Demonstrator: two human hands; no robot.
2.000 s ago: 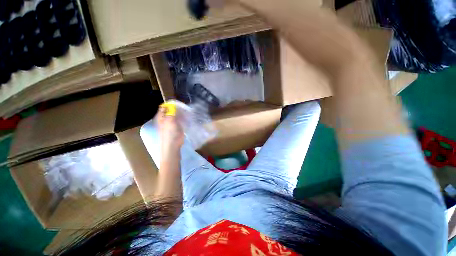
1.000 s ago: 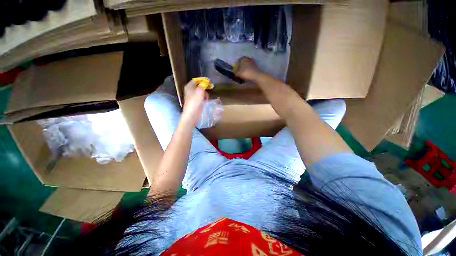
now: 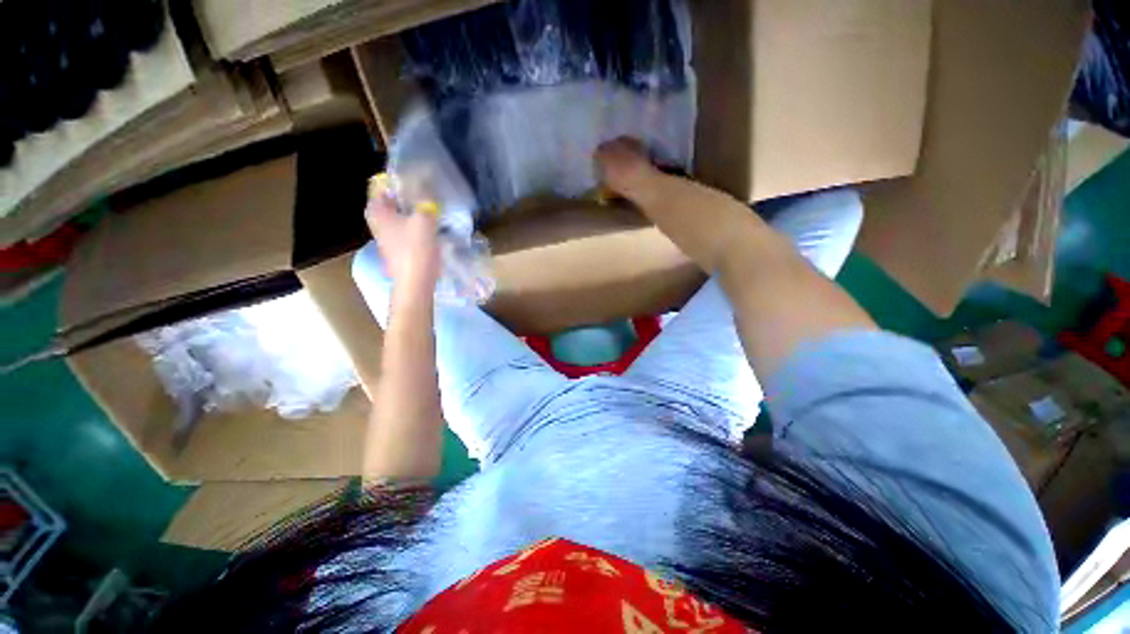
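Note:
My left hand [image 3: 407, 235], with yellow finger cots, holds crumpled clear plastic bags [image 3: 461, 254] at the left edge of the packing carton. One bag stretches up from the fingers, blurred. My right hand [image 3: 622, 171] is inside the packing carton [image 3: 570, 275], low over the greyish panel near its right part; its fingers are partly hidden and I cannot tell if they hold anything. Dark bagged sandals [image 3: 570, 43] stand in a row at the carton's far side, and a dark shape lies at its left side.
An open bag carton [image 3: 248, 440] with loose whitish bags [image 3: 254, 359] is at the left. Black sandals [image 3: 74, 62] lie on stacked cardboard [image 3: 112, 167] at the upper left. Carton flaps [image 3: 843, 99] spread right. Small closed cartons [image 3: 1041, 396] and a red stool [image 3: 1107, 325] are at the right.
My left hand has moved left, and the clear bag now extends upward from it. My right hand no longer visibly holds the black sandal and stays low in the packing carton.

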